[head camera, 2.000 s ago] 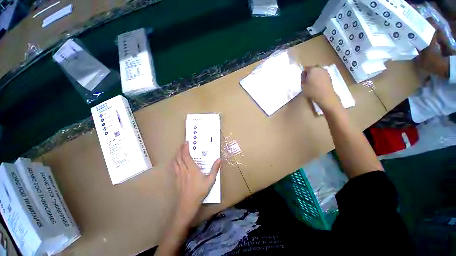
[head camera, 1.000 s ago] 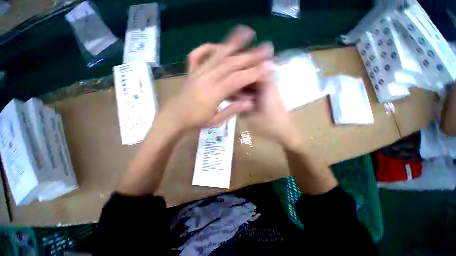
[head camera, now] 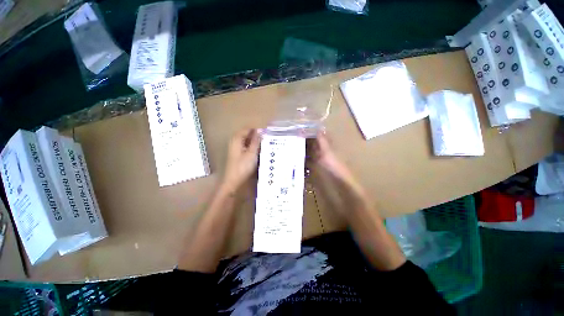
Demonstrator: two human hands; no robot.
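Observation:
A white product box (head camera: 279,203) with black print and a row of icons lies upright in view at the front middle of the bench. A clear plastic bag (head camera: 300,102) extends from its far end towards the green belt, its mouth at the box's top edge. My left hand (head camera: 242,162) grips the bag's edge at the box's upper left corner. My right hand (head camera: 329,162) holds the bag's other edge at the upper right corner. Some fingertips are hidden or blurred.
Another product box (head camera: 176,133) lies left. A box stack (head camera: 46,191) stands far left. Empty bags (head camera: 382,99) and a smaller bag pile (head camera: 456,126) lie right. Icon-sided boxes (head camera: 510,68) are far right. Bagged boxes (head camera: 153,43) rest on the green belt (head camera: 247,43).
My hands have come down and apart to the box's far end, with the clear bag now spread between them. The view has shifted. Earlier, my left hand was on the box and my right at the bag piles.

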